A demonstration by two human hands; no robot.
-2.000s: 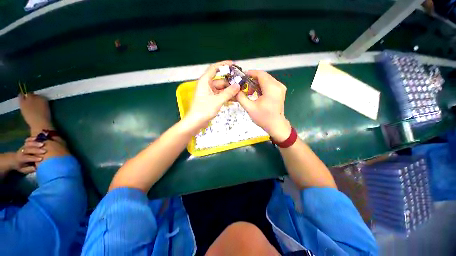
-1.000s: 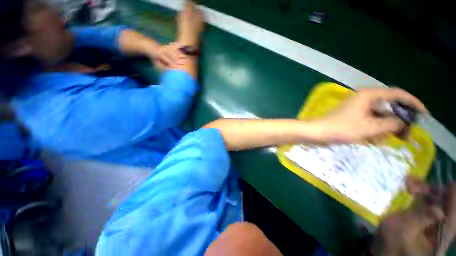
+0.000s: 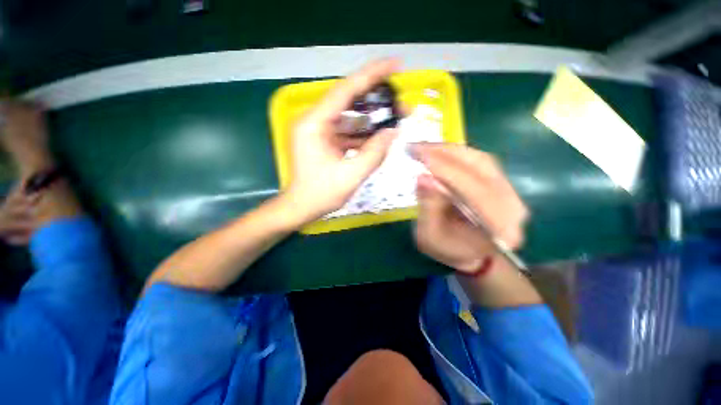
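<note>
My left hand [image 3: 320, 154] holds a small dark electronic unit [image 3: 374, 109] with shiny pale patches, between thumb and fingers above the yellow tray [image 3: 278, 119]. My right hand [image 3: 468, 204] holds slim silver tweezers [image 3: 484, 228], the rear end sticking out toward the wrist. The tweezers' tips are hidden or blurred near the fingertips, over the heap of white pieces [image 3: 378, 190]. Whether the tips hold a piece I cannot tell.
A pale yellow and white sheet [image 3: 594, 126] lies right of the tray. Clear blister trays [image 3: 700, 138] stand far right. A white rail [image 3: 198, 67] edges the dark conveyor, with small units on it. A co-worker's arms and blue sleeve [image 3: 67, 277] are at left.
The view swung left and came back. My hands, together on the unit two seconds ago, are now apart. The right hand is now lower right of the unit with the tweezers visible.
</note>
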